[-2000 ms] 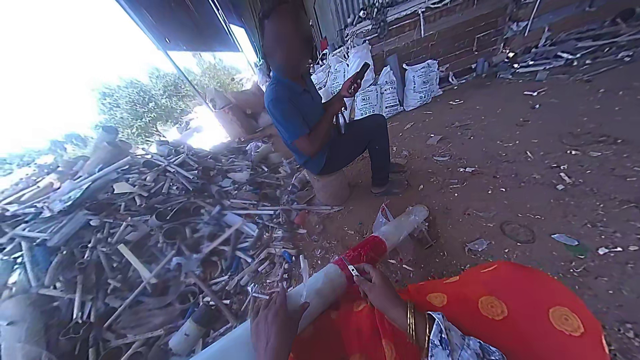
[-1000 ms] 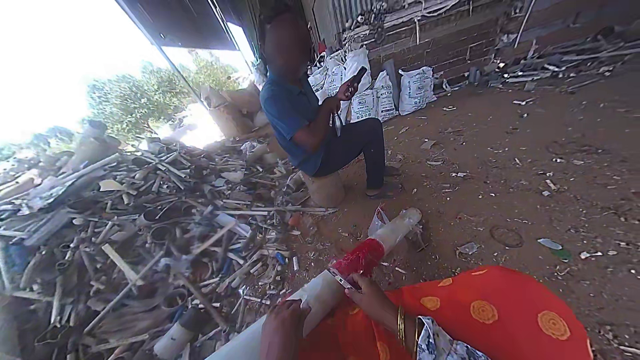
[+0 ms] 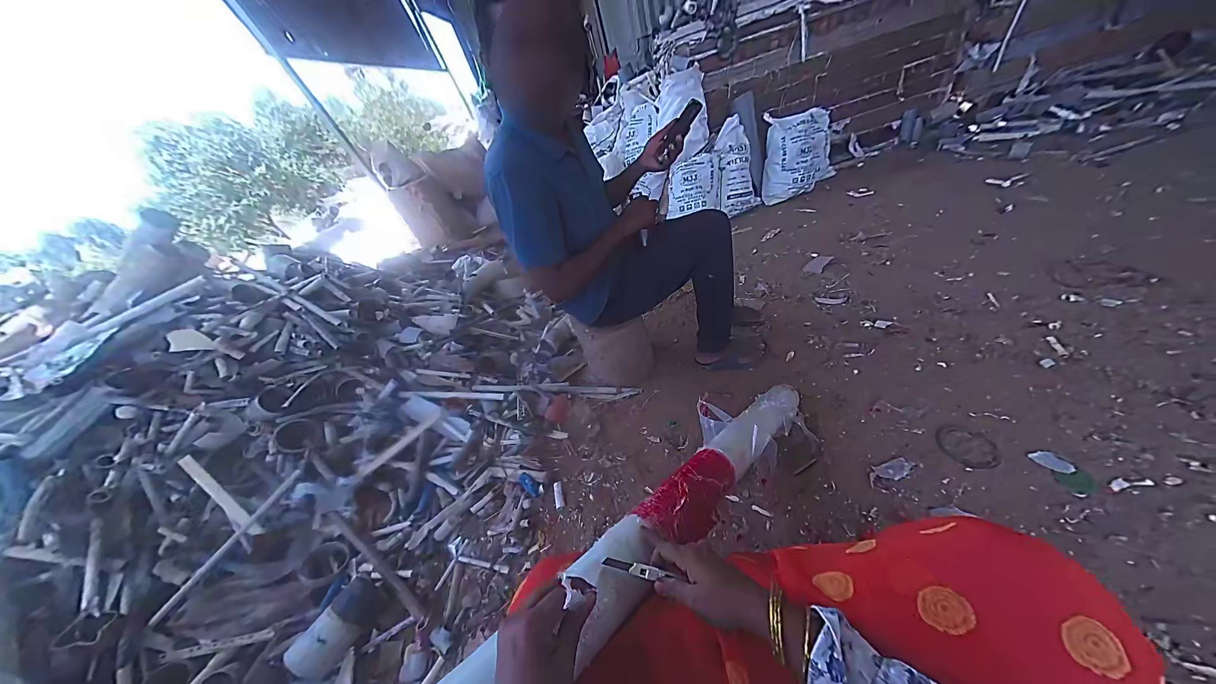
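Note:
A long whitish plastic pipe (image 3: 617,560) lies slanting across my lap, with a red layer (image 3: 689,494) around its middle and torn clear film near its far end. My right hand (image 3: 708,584), with gold bangles at the wrist, holds a utility knife (image 3: 641,569) whose blade points left over the pipe. My left hand (image 3: 541,636) is on the near part of the pipe, at a raised, torn flap of white film (image 3: 577,591); its fingers are partly hidden, and a firm pinch on the flap cannot be made out.
A heap of scrap pipes (image 3: 313,437) fills the left side. Ahead, a person (image 3: 560,199) sits on a low pale block (image 3: 613,350), holding a phone (image 3: 686,116). White printed sacks (image 3: 796,157) stand by the wall. Small scraps dot the dirt ground at the right.
The knife has come from beside the red layer to a nearer part of the pipe, close to my left hand. A torn white flap now shows there.

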